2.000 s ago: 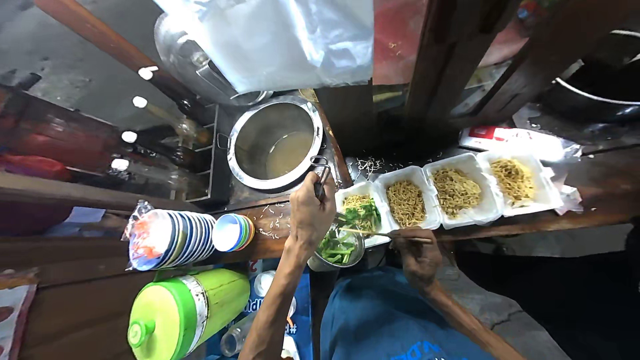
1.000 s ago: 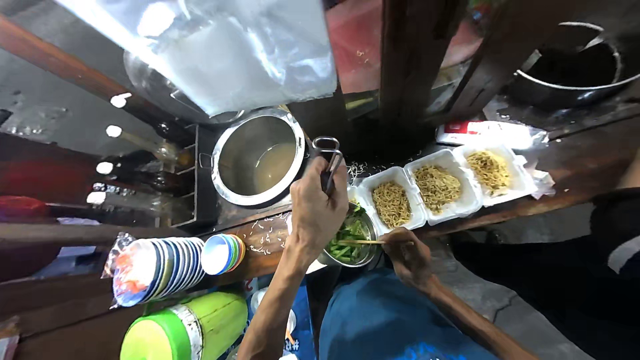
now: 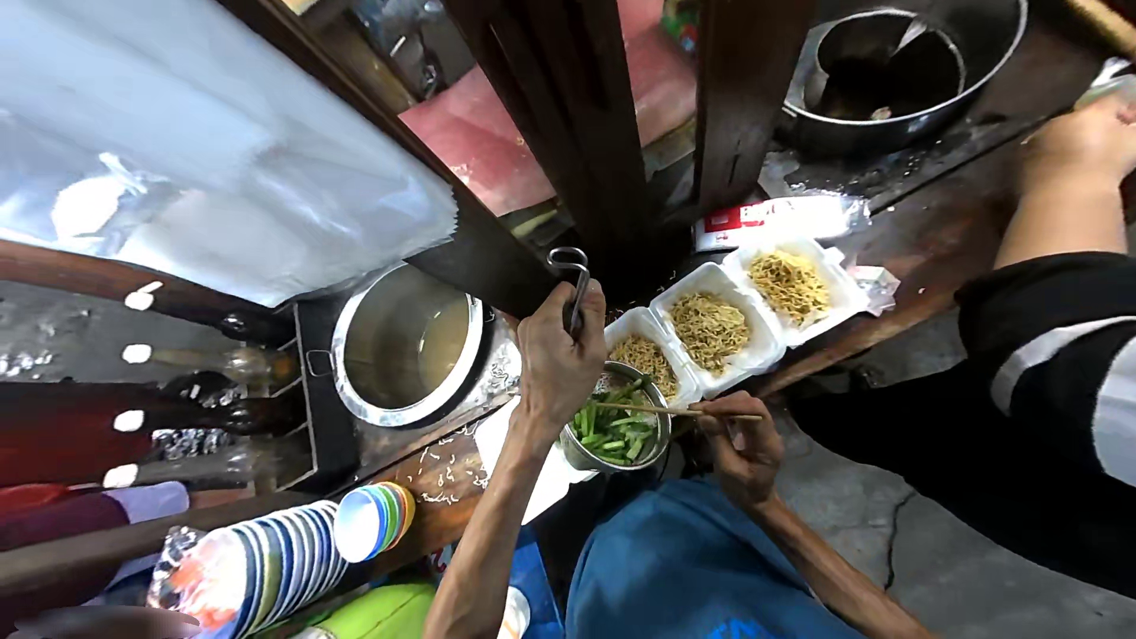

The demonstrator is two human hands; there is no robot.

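Observation:
My left hand (image 3: 561,351) is closed around a metal handle with a looped end, just above a metal bowl (image 3: 664,437) of cut green vegetables (image 3: 614,435). Whether this handle joins the bowl is hidden by the hand. In my right hand (image 3: 744,448) is a thin wooden stick, perhaps chopsticks (image 3: 679,411), its far end over the greens. White foam boxes stand in a row behind the bowl, holding noodles: one partly hidden (image 3: 642,355), a middle one (image 3: 710,330) and a right one (image 3: 788,286).
A pot of liquid (image 3: 342,377) stands at left. Stacked bowls (image 3: 293,555) and colourful cups (image 3: 359,524) lie at lower left. A dark pan (image 3: 896,120) is at upper right. Another person's arm (image 3: 1065,191) reaches in at right. Wooden posts (image 3: 568,115) rise behind the boxes.
Two seconds ago greens lay in the leftmost foam box; now my left hand and the bowl cover that area. Another person's arm has come into view at right. The view has shifted right.

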